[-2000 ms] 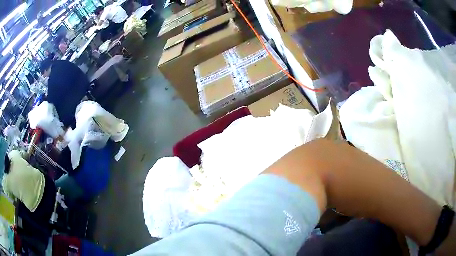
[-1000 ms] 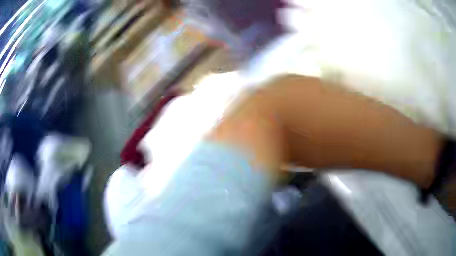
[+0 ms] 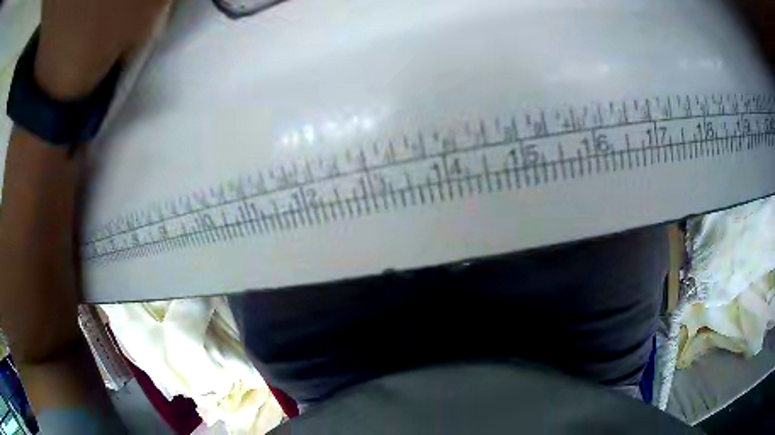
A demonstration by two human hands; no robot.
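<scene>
My left forearm runs up the left edge, with a dark band at the wrist. Only the base of my left hand (image 3: pixel 102 30) shows at the top left; its fingers are cut off by the top edge, so its hold cannot be seen. My right hand is not seen; a dark brown blur in the top right corner is too unclear to name. The white sewing table (image 3: pixel 365 93) fills the upper picture. A printed ruler (image 3: pixel 408 183) curves along its front edge.
A dark-outlined plate edge (image 3: pixel 246 7) shows at the top. Cream cloth (image 3: pixel 191 357) lies below the table at left, and more cream cloth (image 3: pixel 735 280) at right. My dark-clothed lap (image 3: pixel 450 314) is under the table edge.
The view has swung from the floor, boxes and cloth at the side to the table front. My left arm has shifted from the lower right to the left edge of the picture.
</scene>
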